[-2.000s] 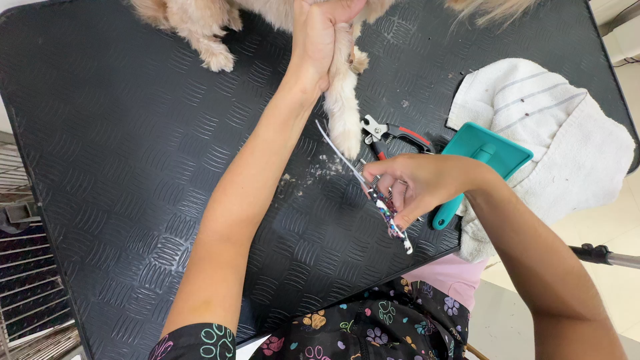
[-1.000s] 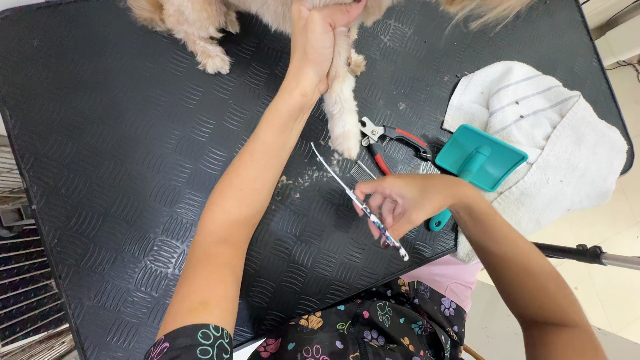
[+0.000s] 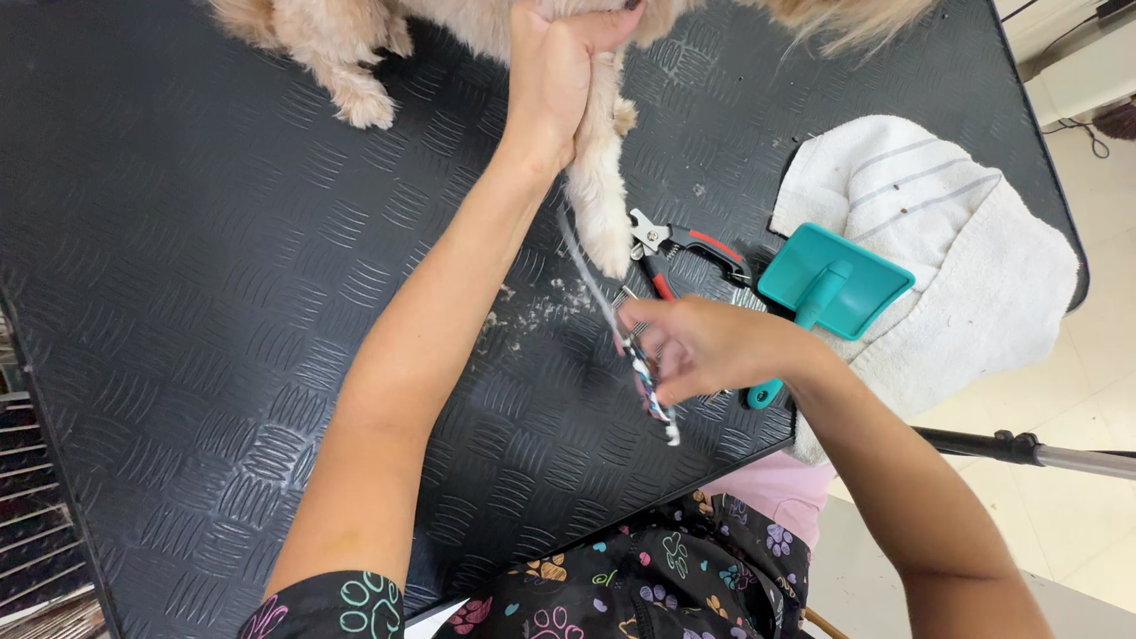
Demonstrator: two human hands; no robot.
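A cream-coated dog (image 3: 461, 27) stands at the top of the head view, its head out of frame. My left hand (image 3: 555, 80) is closed around the upper part of one front leg (image 3: 599, 195), which hangs down toward me with the paw on or just above the table. In my right hand (image 3: 679, 351) are grooming scissors (image 3: 590, 280) with patterned handles; their long curved blades point up and left, beside the paw. The blades are blurred, and whether they are parted I cannot tell. Part of a metal comb (image 3: 628, 293) shows behind my right fingers.
Red-and-black nail clippers (image 3: 701, 248) lie right of the paw on the black textured grooming table (image 3: 177, 266). A teal slicker brush (image 3: 839, 280) rests partly on a white towel (image 3: 958, 257) at the right edge. Hair clippings (image 3: 541, 311) are scattered below the paw. Wire bars (image 3: 35, 515) stand lower left.
My right hand and the scissors have shifted slightly, and the blades' angle beside the paw has changed. My left hand has kept its hold on the leg.
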